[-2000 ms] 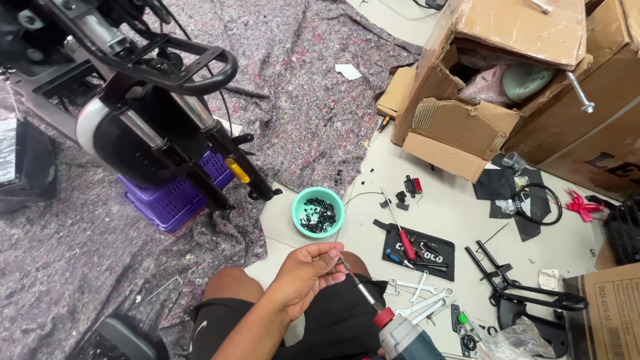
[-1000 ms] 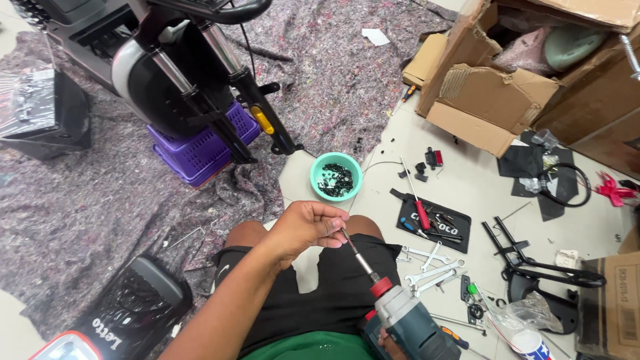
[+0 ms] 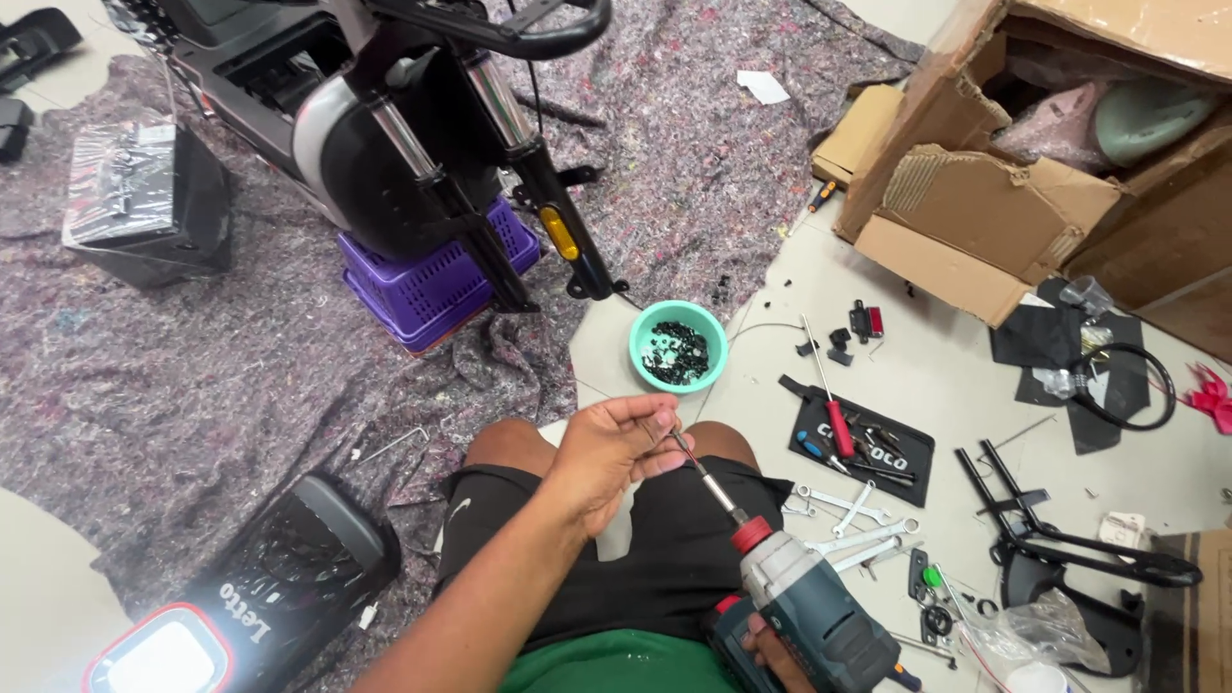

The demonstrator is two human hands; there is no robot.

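Observation:
My left hand (image 3: 616, 452) pinches the tip of a long driver bit (image 3: 714, 491) with thumb and fingers; whether a screw sits there cannot be told. The bit is fitted in a cordless impact driver (image 3: 799, 597) with a red collar. My right hand (image 3: 775, 650), mostly hidden under the tool, is closed around its handle. Just beyond my left hand, a teal plastic bowl (image 3: 679, 306) holds many small black screws or similar fasteners. Ahead to the left stands the front fork (image 3: 510, 106) of a partly assembled scooter, above an upturned purple plastic basket (image 3: 423, 279).
A black tool pouch (image 3: 910, 481) with a red-handled screwdriver (image 3: 837, 428) and combination wrenches (image 3: 857, 510) lie on the tiles at right. Beyond are a torn cardboard box (image 3: 1001, 202) and a black metal bracket (image 3: 1068, 549). At left are a mottled felt blanket (image 3: 260, 337) and a black Letto-marked part (image 3: 298, 568).
The view has shifted left, bringing the black Letto-marked part into sight. My left hand stays at the bit's tip and the driver remains in my right hand.

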